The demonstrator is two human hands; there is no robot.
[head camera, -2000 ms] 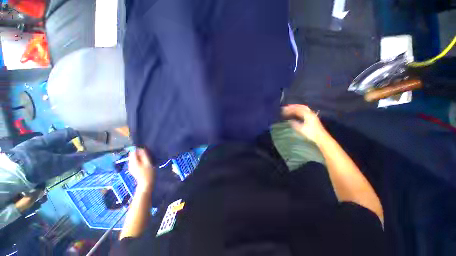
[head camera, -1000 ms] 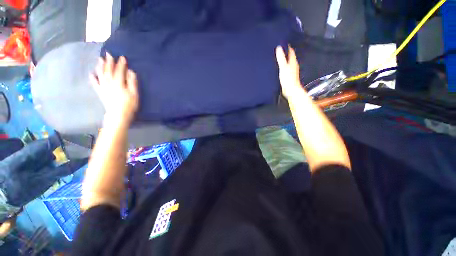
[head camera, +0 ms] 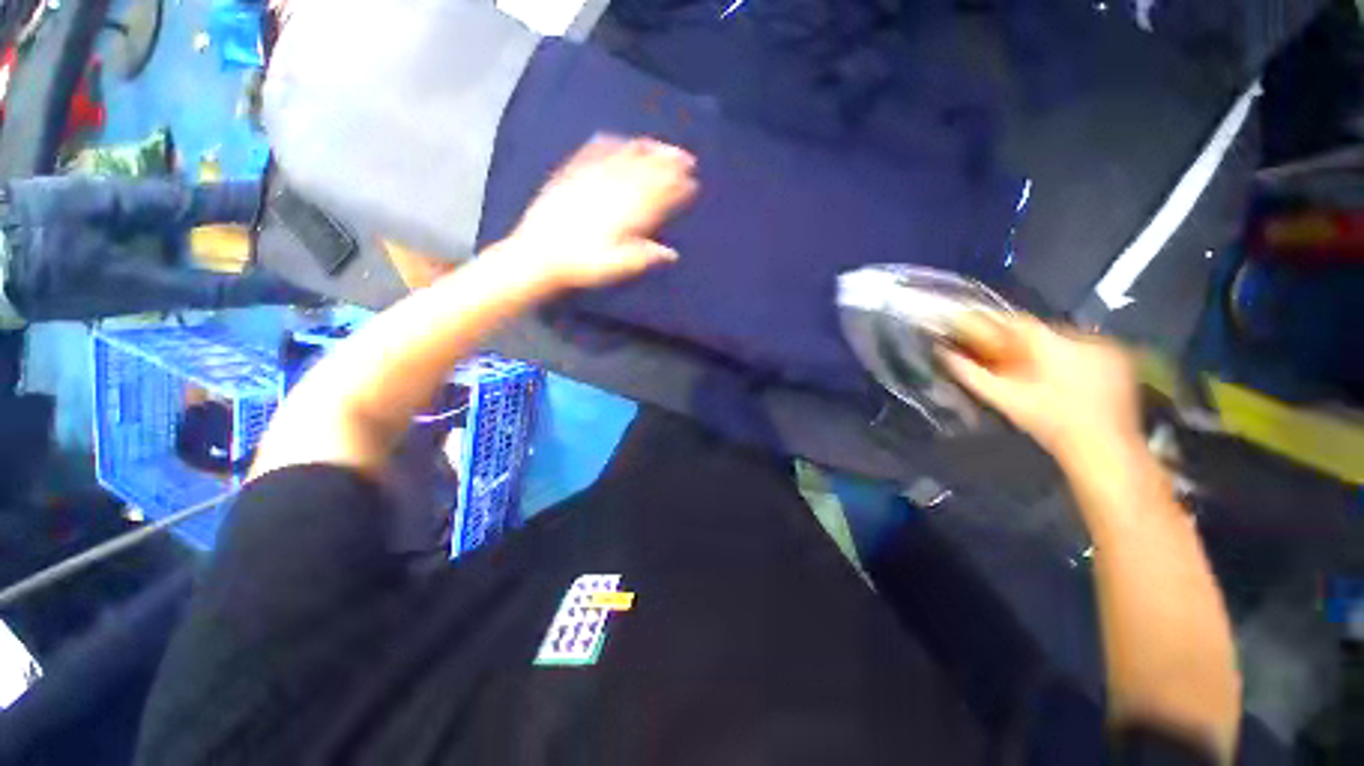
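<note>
The navy garment (head camera: 763, 225) lies spread over the grey padded pressing board (head camera: 374, 127), whose rounded end shows at the upper left. My left hand (head camera: 610, 213) is over the garment's left part, fingers apart and holding nothing; its edges are blurred. My right hand (head camera: 1032, 374) is closed around the handle of the steam iron (head camera: 913, 329). The iron's silver pointed body is at the garment's right part, tip towards the left. The handle is mostly hidden by my fingers, and the iron is blurred.
Blue plastic crates (head camera: 142, 434) stand on the floor at lower left. A person's leg in jeans (head camera: 135, 225) is at the left. A small dark flat rectangle (head camera: 311, 231) and a cardboard scrap (head camera: 415, 267) lie at the board's near edge. A white strip (head camera: 1182, 202) lies at upper right.
My right hand has left the garment's edge and taken hold of the iron, now over the cloth. My left hand has moved inward on the garment. The view has turned and shifted.
</note>
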